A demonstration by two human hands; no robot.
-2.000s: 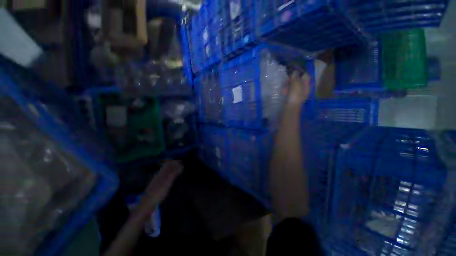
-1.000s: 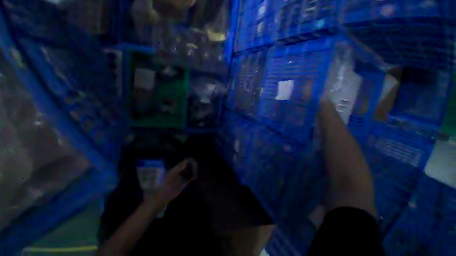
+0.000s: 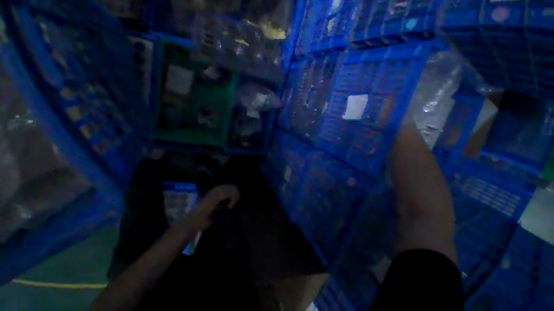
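A blue slatted crate (image 3: 389,76) in the stack at the right holds a shiny clear plastic bag (image 3: 438,85). My right forearm reaches up to this bag. My right hand (image 3: 412,130) is dim and blurred at the bag's lower edge, and its fingers do not show clearly. My left hand (image 3: 222,197) is low in the middle, in front of dark clothing, with its fingers curled. A small dark patch shows at its fingers; I cannot tell whether it is a held thing or shadow.
A green crate (image 3: 225,115) with loose parts stands ahead. A large blue crate (image 3: 100,182) with plastic-wrapped contents is close at the left. A brown cardboard box (image 3: 297,290) is at the bottom. Green floor (image 3: 67,258) with a yellow line shows lower left.
Since two seconds ago the view has swung, so the crates sit differently. My right hand has gone from the bag's top to its lower edge. My left hand's fingers have curled.
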